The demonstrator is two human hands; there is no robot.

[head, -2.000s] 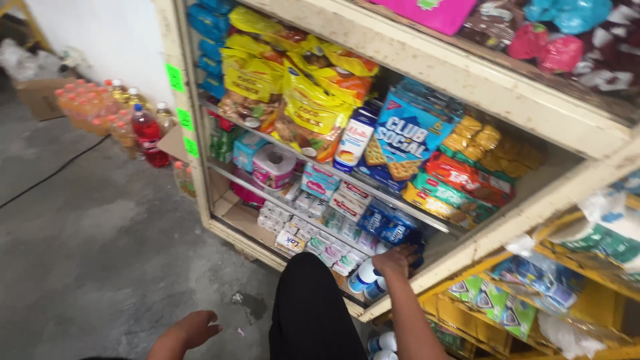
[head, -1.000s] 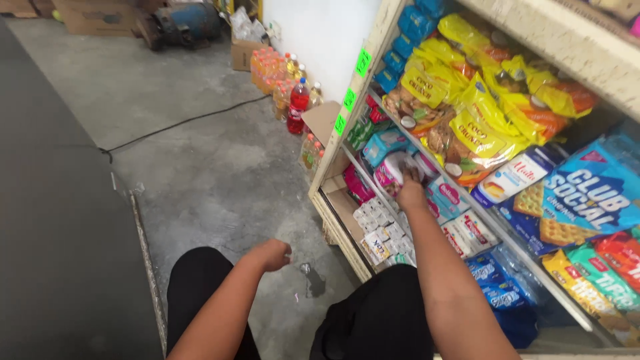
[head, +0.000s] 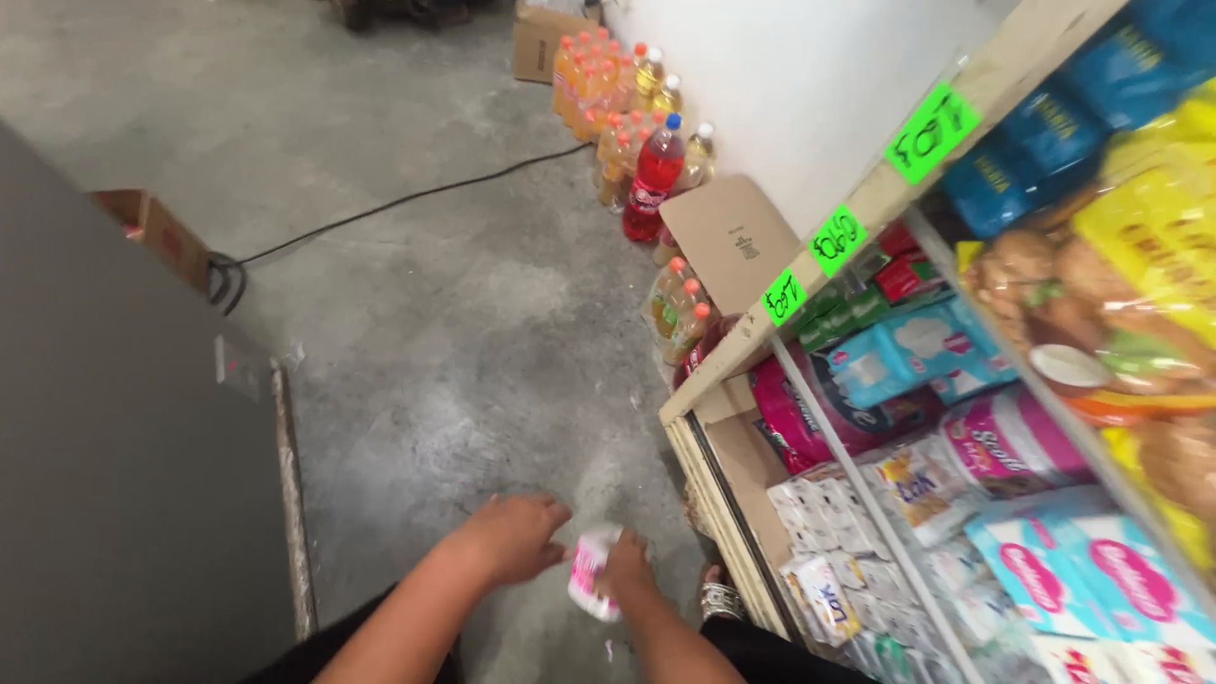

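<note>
My right hand [head: 629, 573] grips a small white and pink wrapped pack [head: 595, 574] above the concrete floor, left of the shelf unit. Just left of the pack is my left hand [head: 518, 539], its fingers apart and empty. On the lower shelf to the right are small wrapped soap bars [head: 825, 513], a Scott paper roll pack [head: 1015, 446], blue and pink packs [head: 1092, 565] and a large magenta pack [head: 807, 413]. Yellow snack bags [head: 1149, 237] fill the shelf above.
The cream shelf frame [head: 731, 356] runs diagonally on my right. Packs of orange bottles [head: 594, 81], a red soda bottle [head: 654, 180] and a cardboard box [head: 736, 237] stand along the white wall. A black cable [head: 418, 199] crosses the floor. A grey panel [head: 123, 456] rises at left.
My right hand was at the lower shelf and is now over the floor with the small pack in it. My left hand is now close beside it. The view has swung left since the oldest frame.
</note>
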